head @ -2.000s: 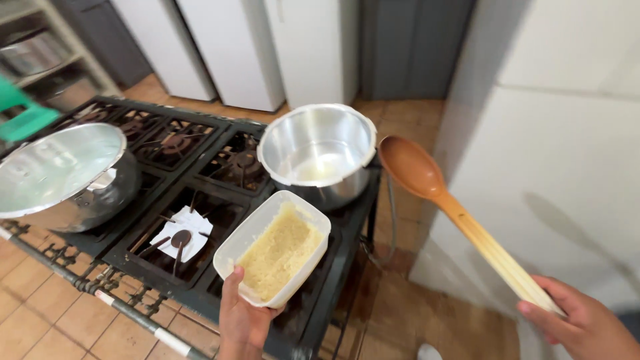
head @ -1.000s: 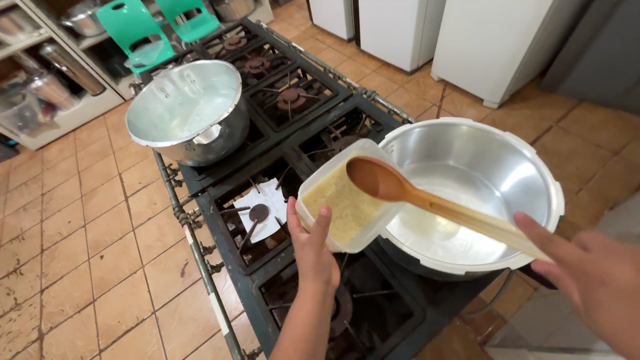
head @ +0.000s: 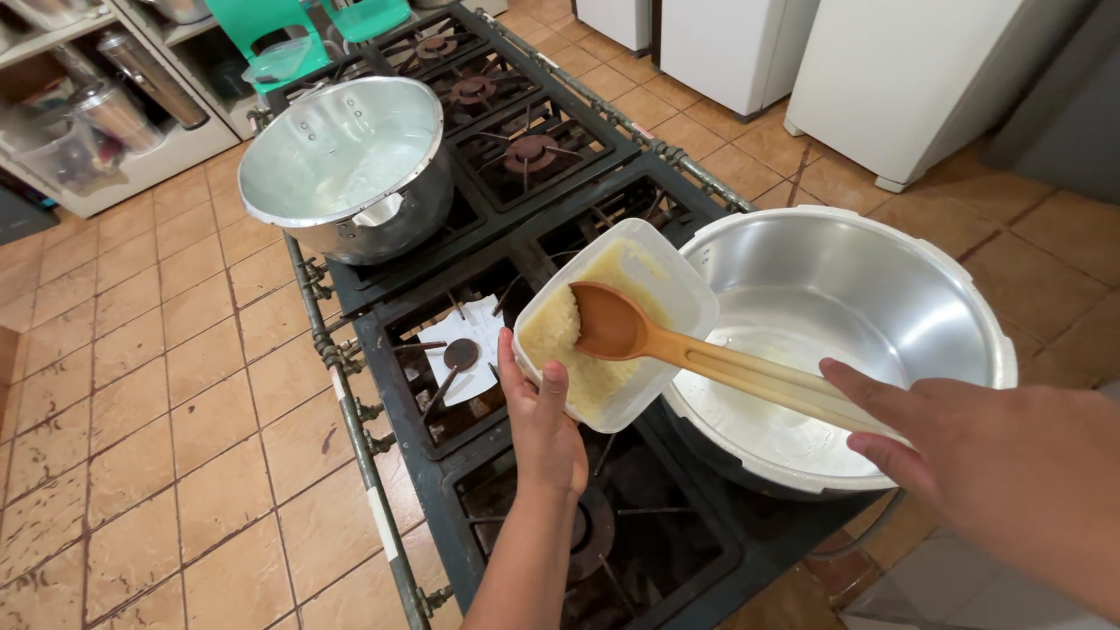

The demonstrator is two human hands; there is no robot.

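My left hand (head: 547, 420) holds a translucent plastic container (head: 678, 289), tilted beside the rim of a large aluminum pot (head: 840, 262). Pale yellow, mushy food (head: 599, 381) lies in the container, pushed toward its left side. The handle of a large spoon (head: 744, 363) is gripped by my right hand (head: 892, 429); its brown bowl rests in the food. A little clear liquid or oil seems to lie on the pot's bottom. The pot stands on a black gas stove (head: 411, 367).
Farther along the stove stands another large metal pot (head: 350, 166). A white paper (head: 464, 350) lies under a burner grate. Green chairs (head: 271, 44) and a shelf with metalware (head: 140, 166) are at the back left; white appliances (head: 884, 79) stand at the back right.
Two seconds ago the spoon was held off to the right of the pot; its bowl is now in the container. The food has been pushed from the container's right part. The view has swung.
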